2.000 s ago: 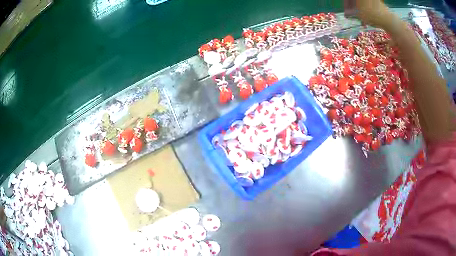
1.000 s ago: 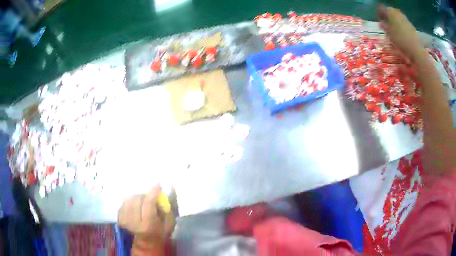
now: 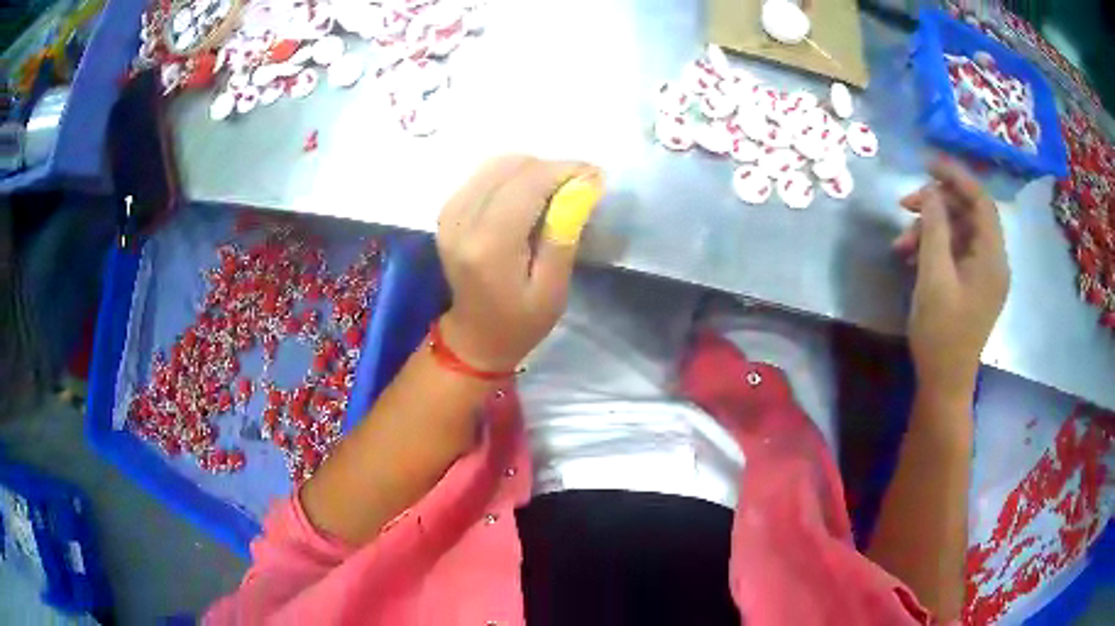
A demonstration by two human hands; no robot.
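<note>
My left hand [image 3: 507,251] is over the table's front edge, its fingers curled toward the thumb, which has a yellow wrap [image 3: 571,208]. Glare and the curled fingers hide whether it holds anything. My right hand [image 3: 960,263] is above the table edge at the right, fingers loosely bent and apart, with nothing visible in it. White discs with red marks [image 3: 770,128] lie in a loose group on the metal table, between and beyond my hands. A white round piece [image 3: 785,18] sits on the cardboard pad [image 3: 844,43] at the top.
A blue bin of discs [image 3: 1049,147] stands at upper right, beside a heap of red-and-white figures [image 3: 1086,208]. More discs [image 3: 422,43] are heaped at upper left. A blue crate of red pieces [image 3: 110,397] is below the table at left; another crate [image 3: 1064,593] is at lower right.
The view has tilted down and left. My right hand has come back from the far right, beyond the figure heap, to the near table edge. My left hand, out of view at first, is now fully seen.
</note>
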